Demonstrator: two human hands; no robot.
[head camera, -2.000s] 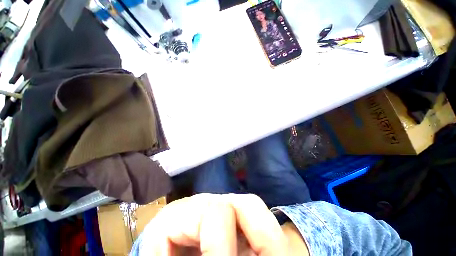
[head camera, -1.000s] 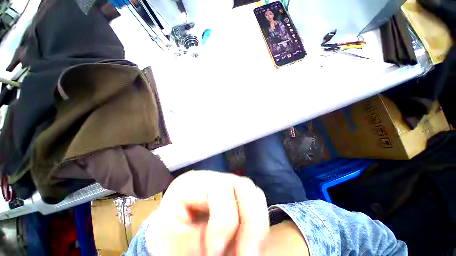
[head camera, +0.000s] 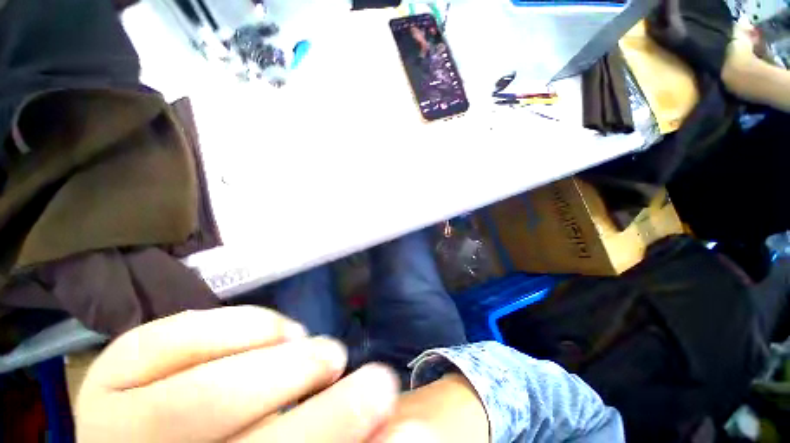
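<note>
My left hand (head camera: 212, 381) is large and blurred at the bottom left, its fingers bent toward the right. My right hand (head camera: 450, 408) is mostly hidden behind it; the wrist and denim sleeve show at the bottom centre. I cannot tell whether either hand holds anything. Both are above my lap, in front of the table edge. The dark garment (head camera: 65, 52) is heaped at the left of the white table (head camera: 303, 164), with an olive-brown piece (head camera: 113, 190) folded over it and a purplish-brown flap (head camera: 104, 290) hanging at the table edge.
A lit phone (head camera: 430, 69) lies at the back centre. Small yellow-handled tools (head camera: 528, 98) lie right of it. Dark strips (head camera: 606, 95) hang at the right table edge. A cardboard box (head camera: 554, 229) stands below. Another person's arm (head camera: 758, 78) shows at the upper right.
The view has turned right, so the table, garment and phone sit further left. My left hand now shows at the lower left with its fingers pointing right. Another person's arm has come into view.
</note>
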